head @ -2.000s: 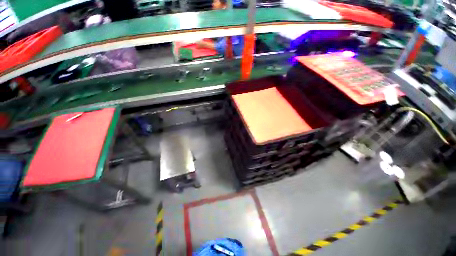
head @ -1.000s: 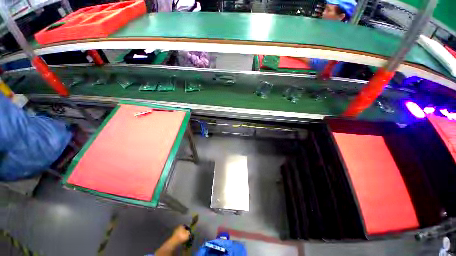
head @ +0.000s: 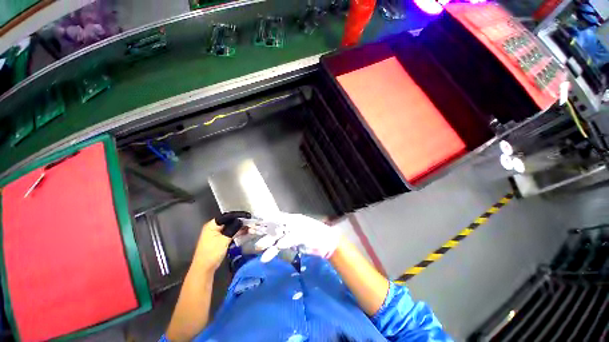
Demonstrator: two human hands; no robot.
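My left hand [head: 212, 242] is bare and closed around a small black thing [head: 232, 222], probably the black handles of side cutters; its tip is not clear. My right hand [head: 304, 235] wears a white glove with a pinkish cuff. Its fingers reach to the left hand's fingertips, just in front of my blue smock. Something pale grey shows between the hands, blurred; I cannot tell whether the right hand holds it.
A metal stool [head: 246, 187] stands beyond my hands. A red mat [head: 67, 247] with a thin stick lies on the green-edged table at left. Stacked black totes [head: 364, 157] stand at right, a conveyor [head: 180, 73] with boards runs behind, and a dark rack [head: 554, 300] is lower right.
The view has swung right and down from a second ago. The bare left hand has come up to the middle, and the gloved right hand has come into view and met it.
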